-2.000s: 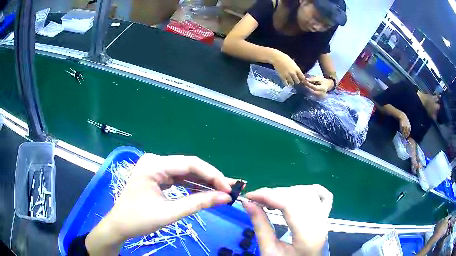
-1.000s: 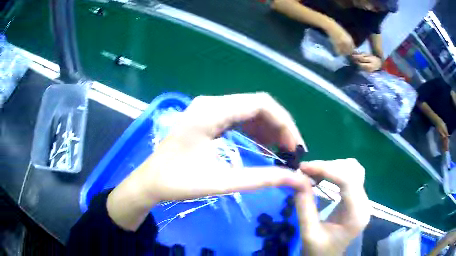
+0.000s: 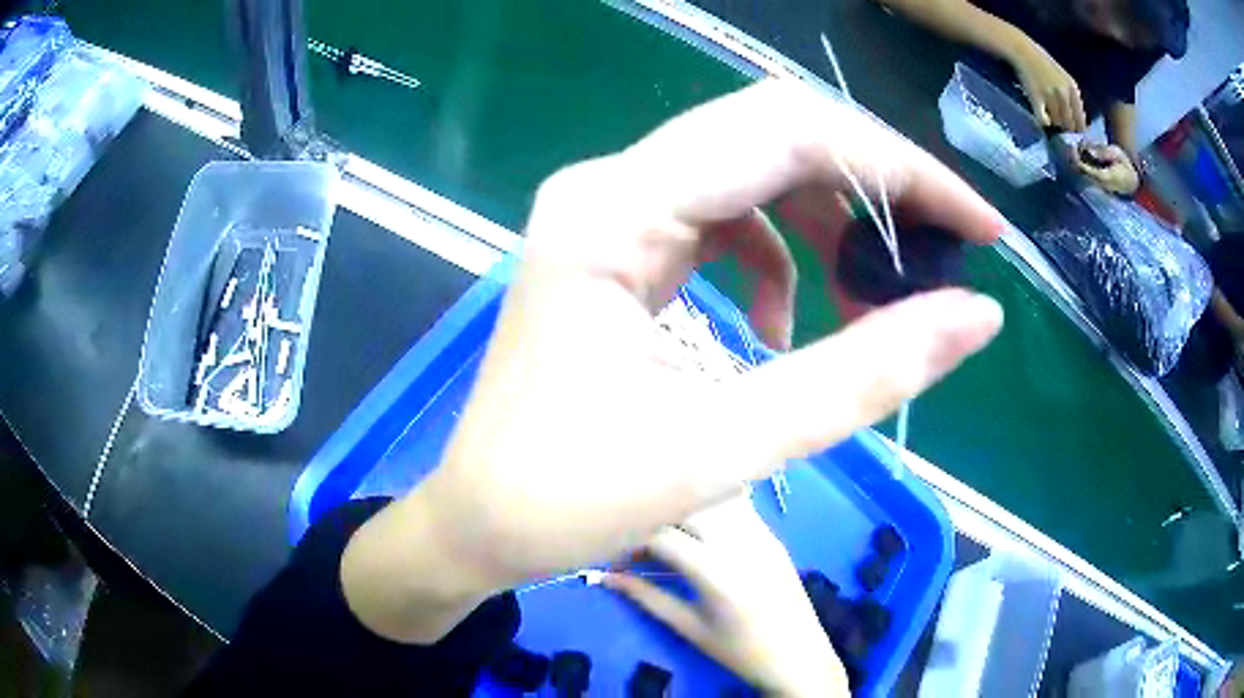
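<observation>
My left hand (image 3: 641,341) is large in front of the blue tray (image 3: 321,477). Its thumb and finger hold a black housing (image 3: 894,262). Thin white leads (image 3: 873,205) stick up from the housing and one pale lead end shows below it. My right hand (image 3: 744,593) is low over the tray, partly hidden behind my left hand. Its fingertips touch a white lead (image 3: 596,578); whether they grip it is unclear. More white leads (image 3: 703,334) lie in the tray behind my left hand. Loose black housings (image 3: 853,620) lie at the tray's right and near edges.
A clear tub (image 3: 164,341) with white and dark slim pieces stands left. Another clear tub (image 3: 982,634) stands right. A wired assembly (image 3: 366,66) lies on the green belt (image 3: 546,82), near a metal post (image 3: 273,82). Clear bags lie far left and across the belt, beside a coworker's hands (image 3: 1078,130).
The view has shifted, so the tray and left tub appear elsewhere. My hands have parted: the left has lifted the black housing, and the right has moved down into the tray.
</observation>
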